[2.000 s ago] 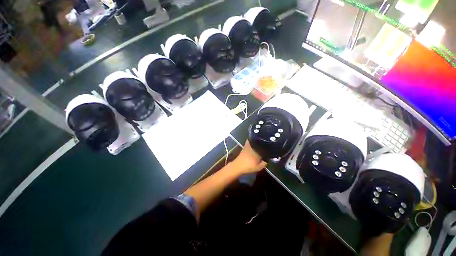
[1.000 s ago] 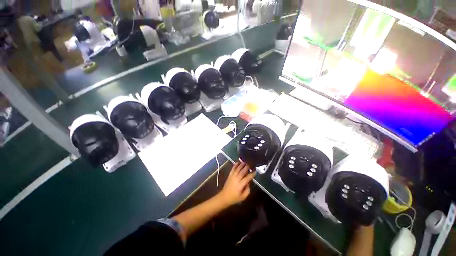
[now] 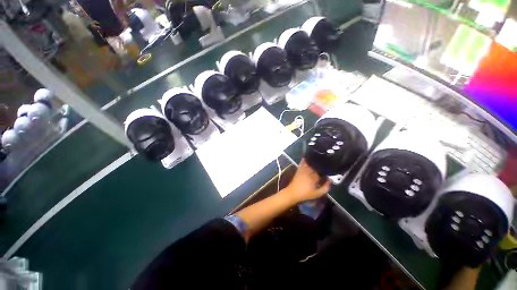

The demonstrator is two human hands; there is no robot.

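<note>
Three white-and-black dome cameras stand along the front edge of the green bench: the left one (image 3: 337, 146), the middle one (image 3: 401, 180) and the right one (image 3: 468, 224). Their black faces show rows of pale LEDs. My left hand (image 3: 308, 183) is at the lower edge of the left camera; the fingertips are partly hidden beneath it, so its grip is unclear. My right hand (image 3: 463, 278) is cut off by the bottom edge, under the right camera; its fingers are hidden.
A row of several cameras (image 3: 219, 93) stands at the back left. A white sheet (image 3: 241, 153) lies before them, beside a thin cable (image 3: 295, 126) and a parts box (image 3: 317, 93). A keyboard (image 3: 453, 133) and monitor (image 3: 448, 45) are at the right.
The view has shifted, so the bench items sit differently in the picture. My left hand is closer against the left camera's lower edge than one second ago. The cameras keep their arrangement.
</note>
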